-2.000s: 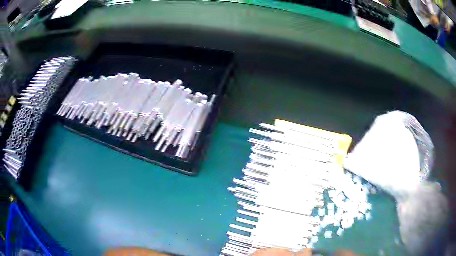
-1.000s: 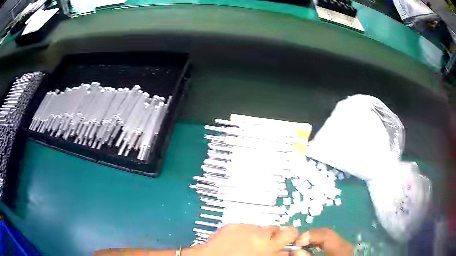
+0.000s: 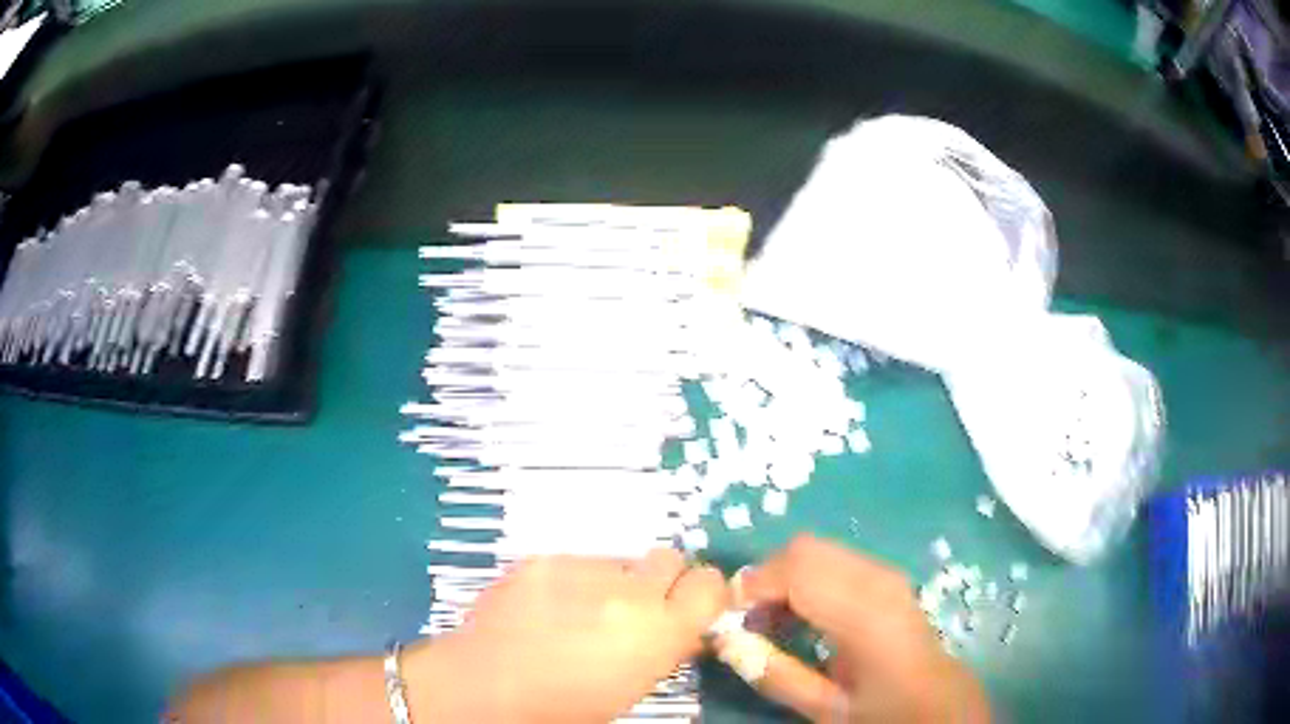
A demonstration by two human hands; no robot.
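Observation:
A ladder-like row of silvery metal shafts (image 3: 580, 382) lies on the green bench, blurred and overexposed. My left hand (image 3: 580, 622), with a silvery bracelet at the wrist, lies over the lower part of the row, its fingertips bent inward. My right hand (image 3: 849, 637) meets it just right of the row, with a white covering on a fingertip. A small whitish piece (image 3: 729, 622) shows between the fingertips; whether a shaft is held with it is hidden. Loose whitish square pieces (image 3: 771, 424) lie in a pile right of the row.
A yellow card (image 3: 726, 241) shows under the row's top. A clear plastic bag (image 3: 920, 241) lies beyond the pile. More small squares (image 3: 973, 601) lie right of my right hand. A black tray of shafts (image 3: 318, 325) is at left. A blue tray (image 3: 1171, 566) with thin shafts is at right.
The view has shifted right and down, so the row, bag and black tray appear further left and higher. Both hands have come fully into view, fingertips together. The blue tray now shows.

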